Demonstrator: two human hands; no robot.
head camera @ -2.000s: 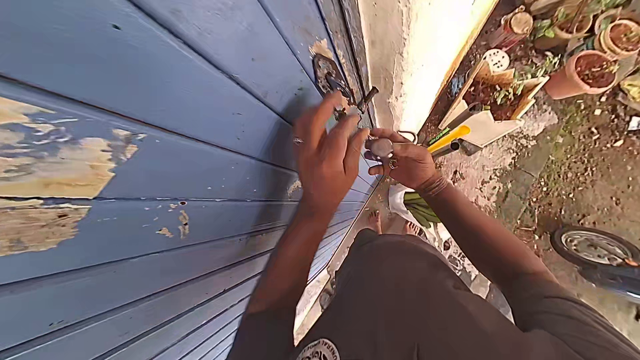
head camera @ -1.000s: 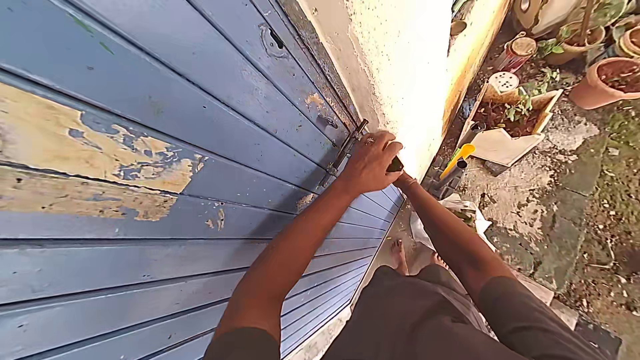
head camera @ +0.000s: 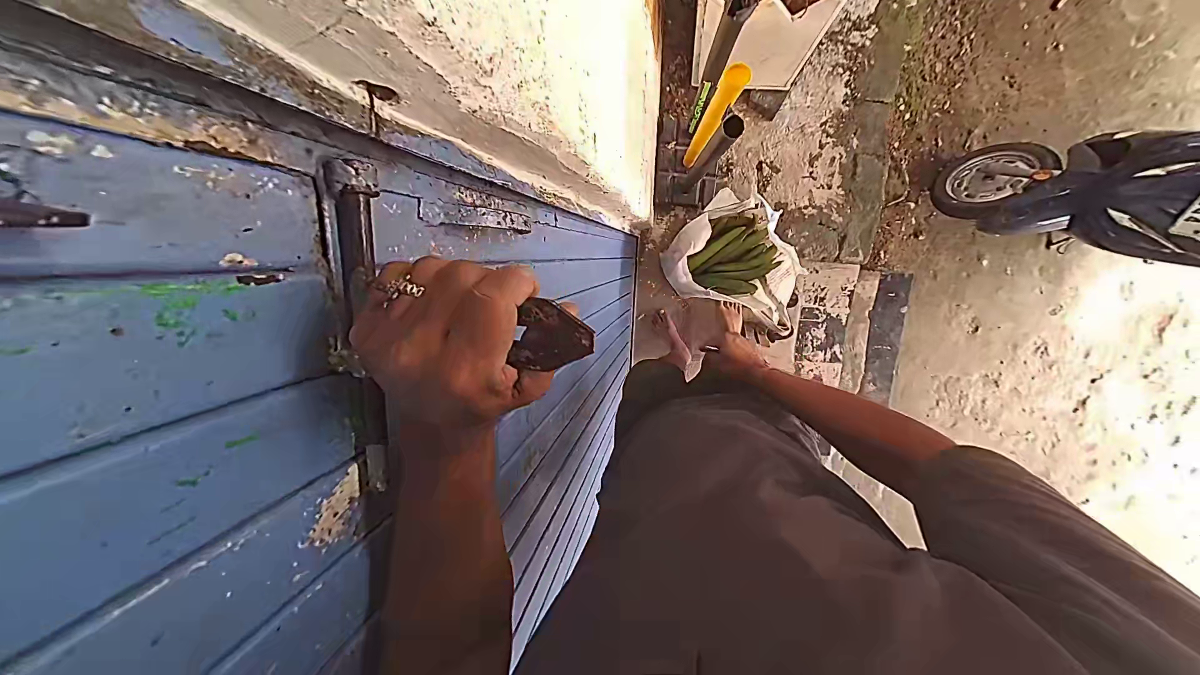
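My left hand (head camera: 450, 337), with a ring on one finger, is closed around the handle of a dark, worn metal latch or bolt, or an object held against it; which one I cannot tell. A dark angular piece (head camera: 553, 335) shows between its thumb and fingers. Right beside the hand, a metal slide bolt (head camera: 354, 230) runs along the blue wooden door (head camera: 169, 375). My right hand (head camera: 734, 354) is low near my body, by a white bag (head camera: 787, 272) of green bananas (head camera: 733, 255). A pale scrap (head camera: 694, 363) shows beside it; its grip is unclear.
A peeling wall (head camera: 562, 84) borders the door. Beyond the bag stand a yellow tube (head camera: 718, 114), a dark pipe (head camera: 717, 150) and a pale planter (head camera: 764, 47). A parked scooter (head camera: 1106, 202) is on the concrete ground at the right.
My hands were close together at the door two seconds ago. My right hand has since moved away from the door and down toward the bag; my left remains at the door. The view has shifted.
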